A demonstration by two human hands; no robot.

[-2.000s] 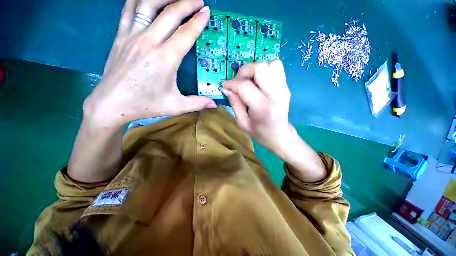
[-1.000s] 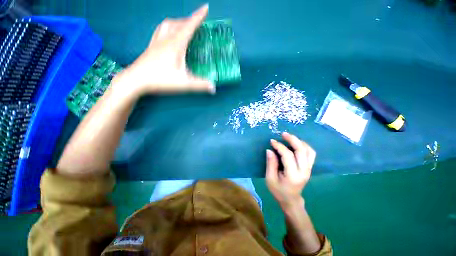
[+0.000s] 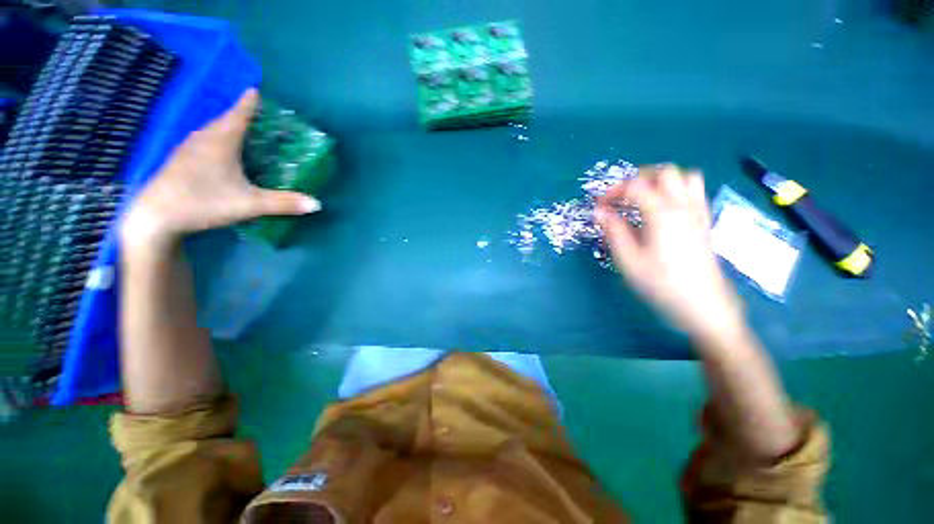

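My left hand (image 3: 195, 184) is at the green circuit board stack (image 3: 290, 154) beside the blue tray. Its thumb and index finger are spread, with the thumb across the stack's lower part; no firm grip shows. My right hand (image 3: 666, 230) is over the right part of the pile of small silvery-white components (image 3: 561, 227), fingertips down among them. The hand is blurred and hides part of the pile; whether it pinches a piece cannot be told. Another stack of green board panels (image 3: 471, 80) lies farther up the mat, untouched.
A blue tray (image 3: 92, 317) full of racked boards stands at the left. A clear bag with white contents (image 3: 756, 246) and a black and yellow tool (image 3: 819, 223) lie right of the pile. Thin yellowish bits (image 3: 920, 330) are at the far right, near the mat's front edge.
My left hand has moved left from the upper panels to the stack by the tray. My right hand has moved up and right onto the pile. The view has shifted.
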